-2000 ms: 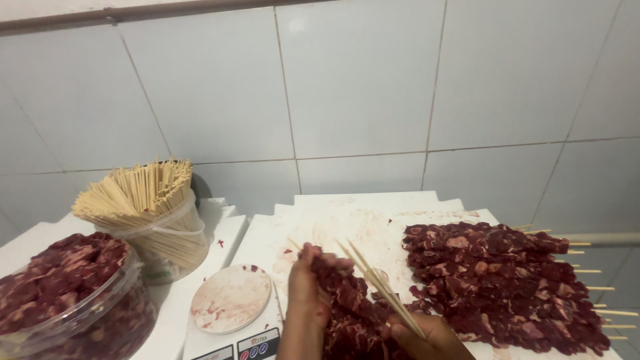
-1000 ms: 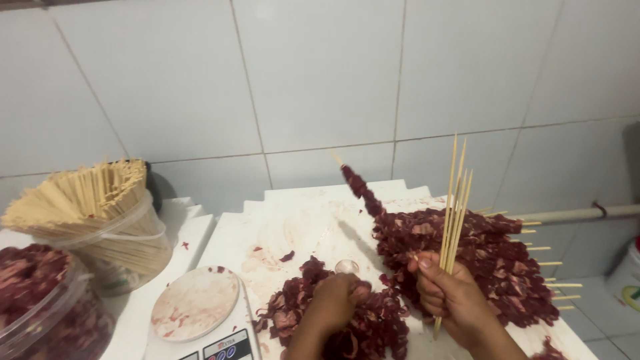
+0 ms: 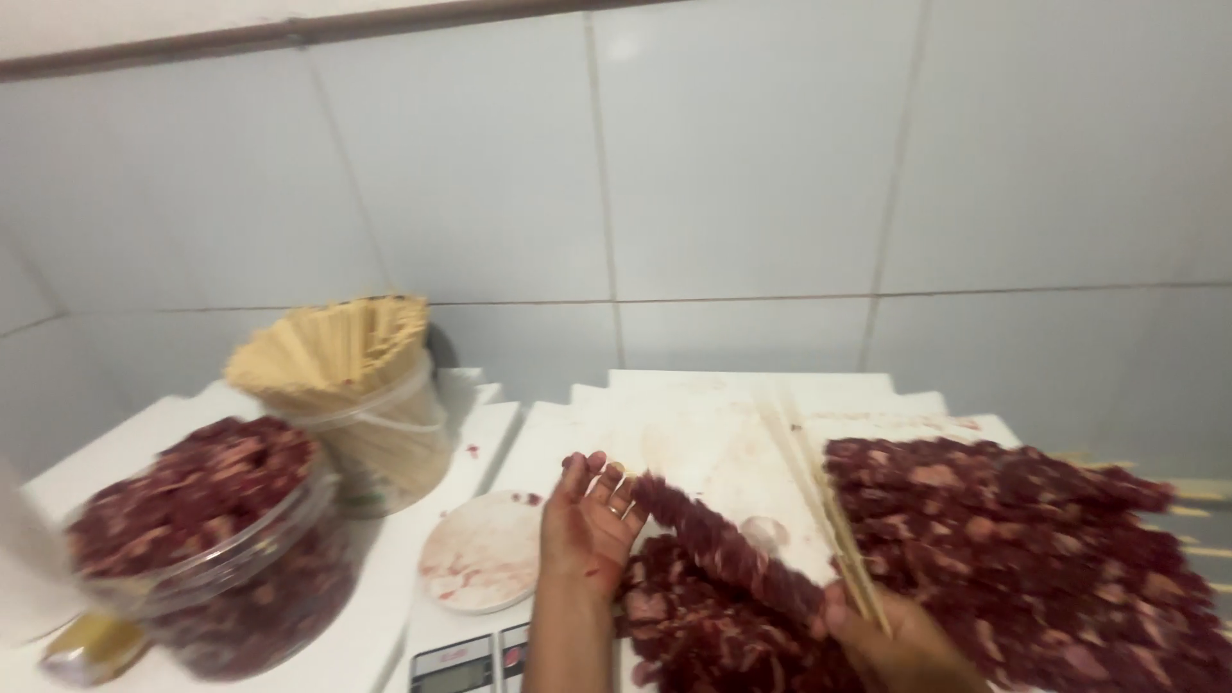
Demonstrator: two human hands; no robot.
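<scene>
My right hand [image 3: 890,630] grips several bare wooden skewers [image 3: 830,510] together with the lower end of a skewer loaded with raw red meat [image 3: 736,553]. The loaded skewer slants up and left over a pile of loose meat pieces [image 3: 712,626]. Palm up beside its upper end, my left hand [image 3: 592,529] has its fingers apart and grips nothing; whether its fingertips touch the meat I cannot tell. On the right, loaded meat skewers [image 3: 1020,558] lie side by side in a stack.
A kitchen scale [image 3: 457,669] with a round, meat-stained platform [image 3: 481,553] stands left of my left hand. Further left are a clear tub of meat [image 3: 217,577] and a plastic bucket [image 3: 385,462] packed with wooden skewers. A tiled wall [image 3: 741,173] rises behind the white boards [image 3: 751,395].
My left hand has left the loose meat pile and is raised palm up. The loaded skewer, upright and leaning left a second ago, now lies lower over the pile. The view has swung left.
</scene>
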